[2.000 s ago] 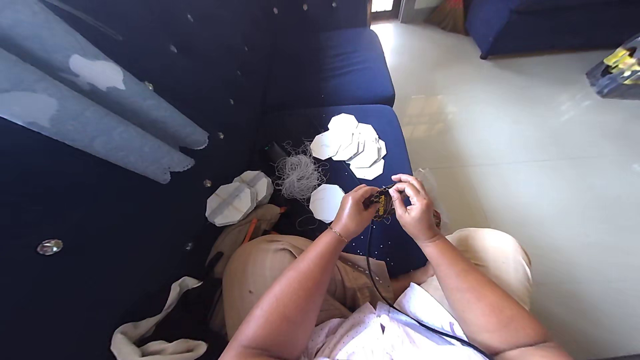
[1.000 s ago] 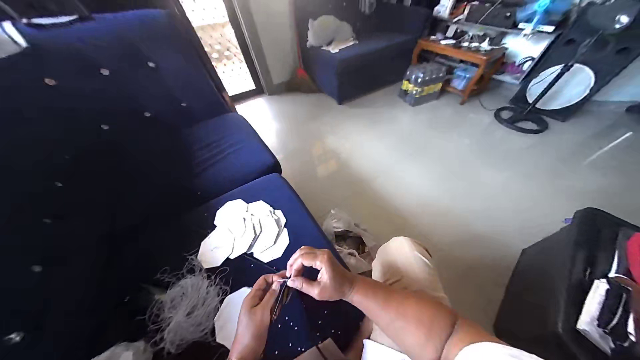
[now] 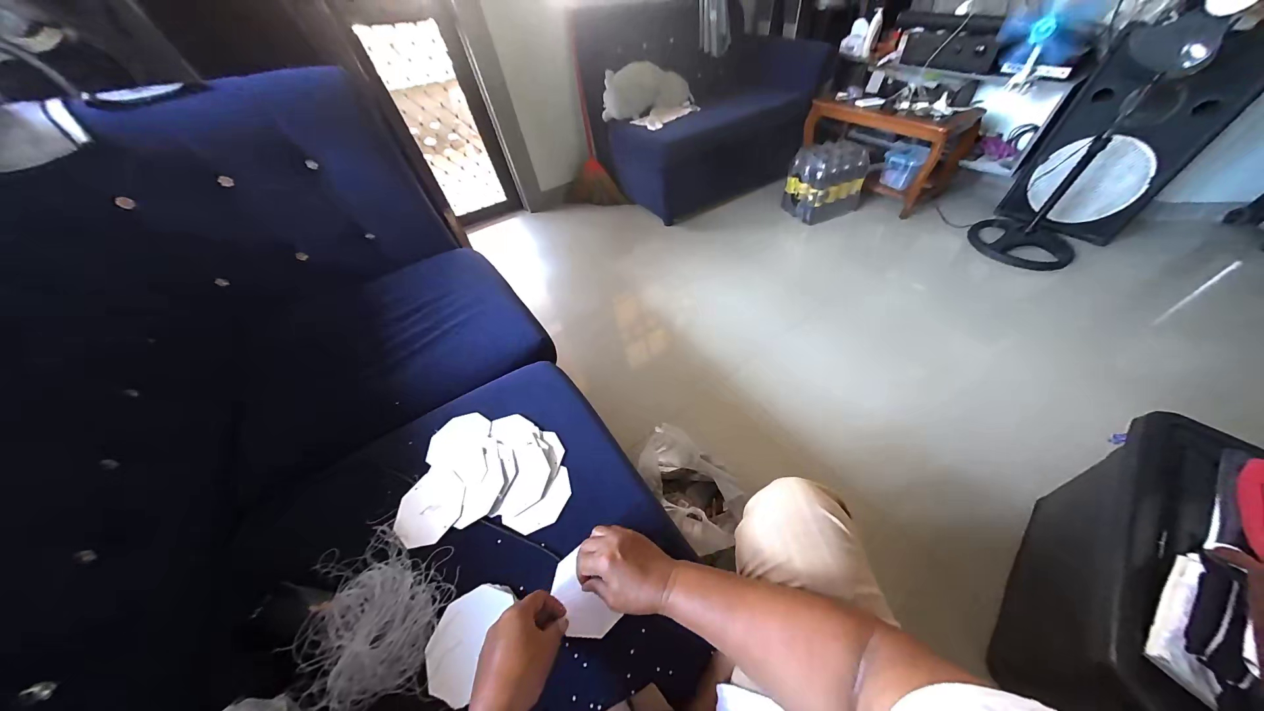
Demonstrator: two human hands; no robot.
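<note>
My right hand [image 3: 624, 571] pinches the upper right edge of a white octagonal card [image 3: 585, 600] above the blue sofa seat. At the card's lower left edge is my left hand [image 3: 523, 642], fingers bent; whether they grip the card is hard to tell. Another white octagonal card [image 3: 462, 642] lies just left of that hand, partly covered by it. Farther up the seat, several white octagonal cards [image 3: 489, 469] overlap in a loose pile. A tangle of thin pale strands [image 3: 370, 627] rests left of the cards.
Small white specks dot the blue seat [image 3: 632, 652]. A plastic bag with things inside [image 3: 691, 489] stands on the floor beside the seat, near my knee [image 3: 800, 523]. At the right is a black case [image 3: 1071, 553] with cloths on it. Farther off are bottles [image 3: 828, 183] and a wooden table [image 3: 894, 118].
The view has swung strongly toward the room. My hands, close together around a small dark item two seconds ago, are now farther apart, with a white card between them.
</note>
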